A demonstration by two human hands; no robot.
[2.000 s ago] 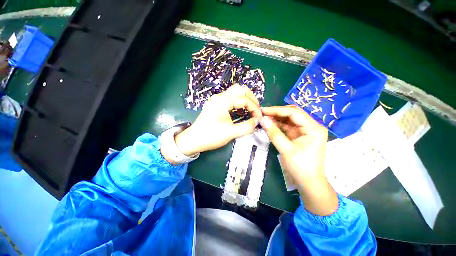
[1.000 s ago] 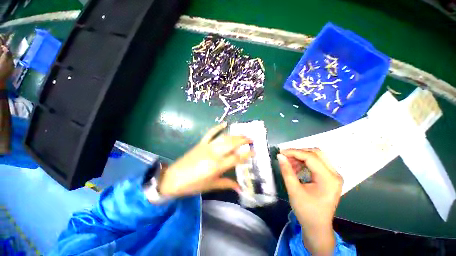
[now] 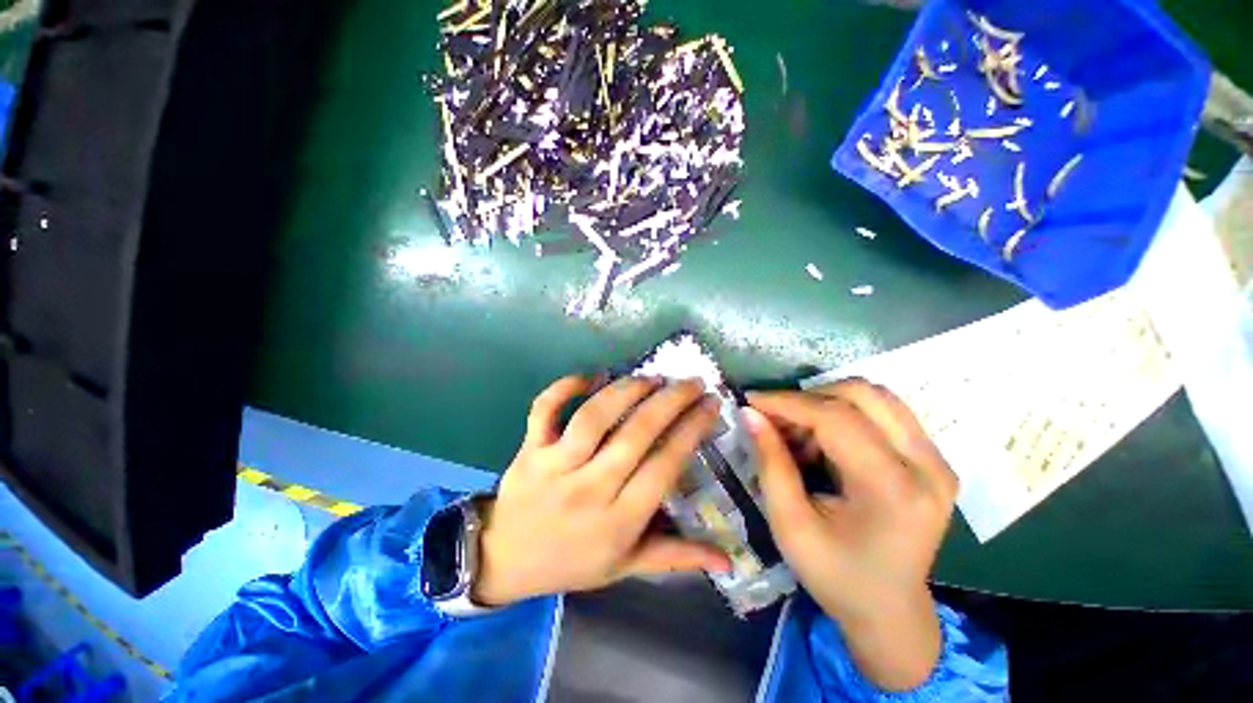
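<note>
A silver-white rectangular panel (image 3: 726, 538) with a dark lengthwise slot lies tilted at the bench's front edge. My left hand (image 3: 612, 481) holds it, fingers spread over its upper part and thumb at its lower left side. My right hand (image 3: 866, 508) is at the panel's right side, thumb and index finger pinched together at the dark slot. A bit of dark strip shows at these fingertips; most of it is hidden by the fingers. A heap of black, gold and white strips (image 3: 591, 131) lies behind the panel.
A blue bin (image 3: 1099, 206) with pale slivers stands at back right. White sticker sheets (image 3: 1017, 412) lie right of my right hand. A black compartment tray (image 3: 179, 275) stands at left. Small white bits (image 3: 862, 290) lie before the bin.
The view has moved closer to the bench. My left hand has settled over the panel, which has turned at an angle. My right hand has come from beside the panel to its right side.
</note>
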